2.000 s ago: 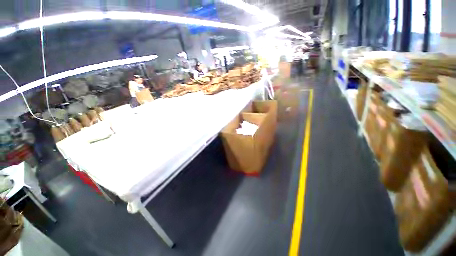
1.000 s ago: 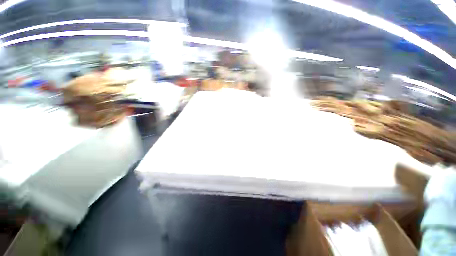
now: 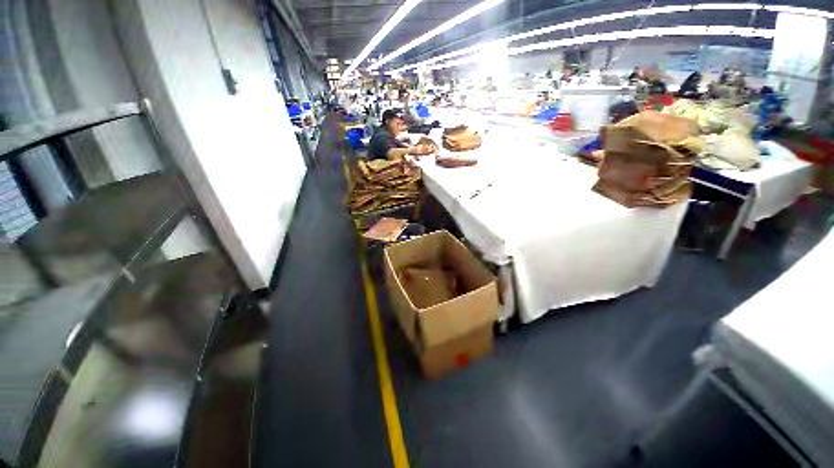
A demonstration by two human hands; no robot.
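Note:
Neither of my hands is in the picture. An open cardboard carton [image 3: 443, 322] stands on the floor in front of me, with brown pieces like bag bodies [image 3: 428, 285] inside. Behind it is a long white-covered table [image 3: 585, 265]. A tall stack of brown bag bodies [image 3: 645, 160] stands at its right end. A smaller brown stack [image 3: 461, 138] and a flat brown piece [image 3: 455, 162] lie farther back on it.
A yellow floor line [image 3: 378, 366] runs along the aisle, left of the carton. A brown pile [image 3: 384, 186] stands beside a seated person [image 3: 390, 135]. A white pillar [image 3: 215, 128] and blurred metal shelf are left. Another white table [image 3: 786, 320] juts in at right.
The view has swung left, from the long table with the brown heap to another table and aisle. The pale sleeve or hand at the right edge a second ago is out of view.

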